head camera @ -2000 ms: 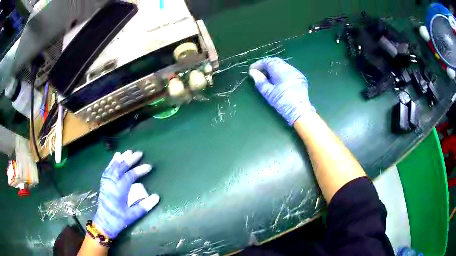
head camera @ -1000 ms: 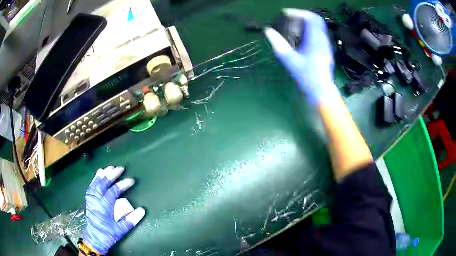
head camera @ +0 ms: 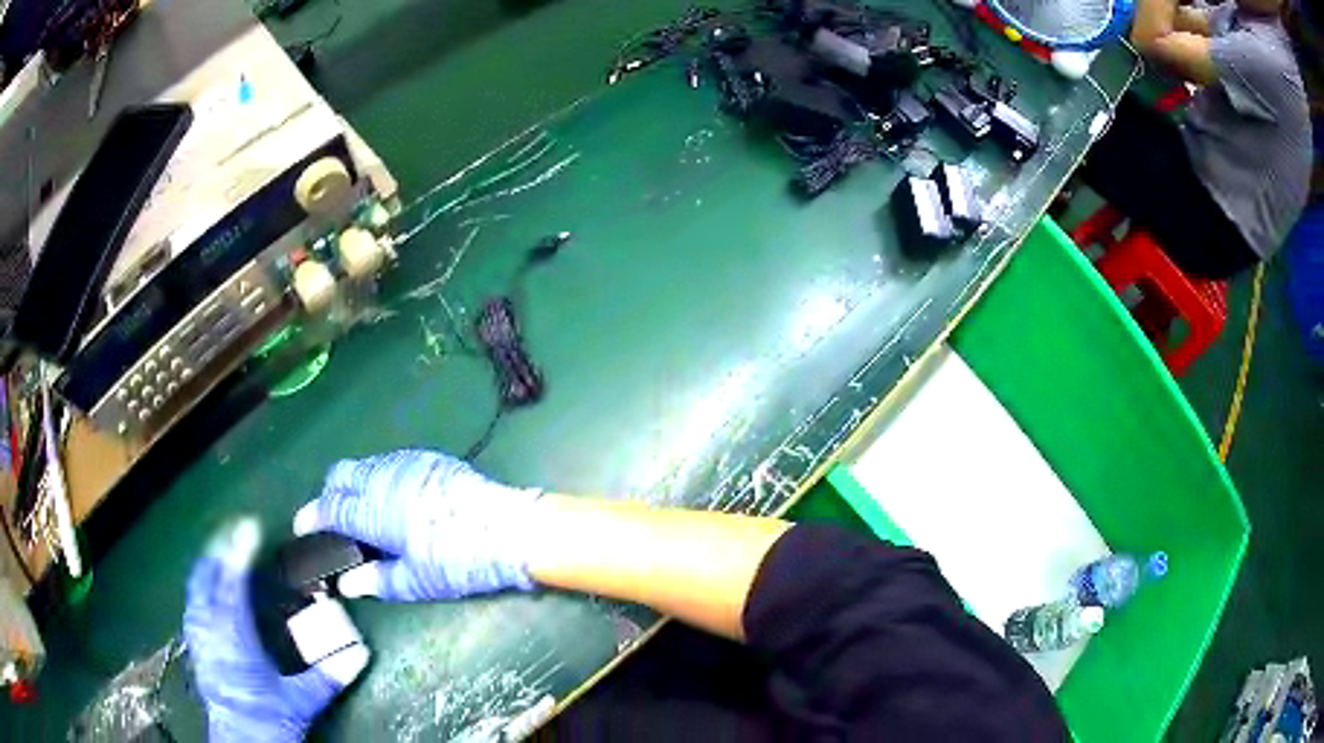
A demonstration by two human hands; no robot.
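Note:
My right hand (head camera: 436, 526), in a blue-white glove, grips a black power adapter (head camera: 323, 559) between thumb and fingers at the lower left. The adapter's thin cord (head camera: 507, 353) lies bundled on the green mat, with its plug end (head camera: 553, 244) pointing away. My left hand (head camera: 254, 639), gloved, is beside the adapter with fingers spread around a white block (head camera: 323, 633), perhaps the test socket. The left palm and the contact between adapter and white block are partly hidden.
The instrument (head camera: 218, 290) stands at the back left with a black smartphone (head camera: 102, 218) on top. Tangled adapters and cords (head camera: 857, 87) lie at the back right. A green bin (head camera: 1147, 436) at the right holds bottles (head camera: 1053, 626). A person (head camera: 1234, 131) sits beyond, by a red stool (head camera: 1162, 290).
My right hand has moved from the adapter pile to my left hand, bringing an adapter whose cord now lies on the mat. The view has swung right, showing more of the bin and a person.

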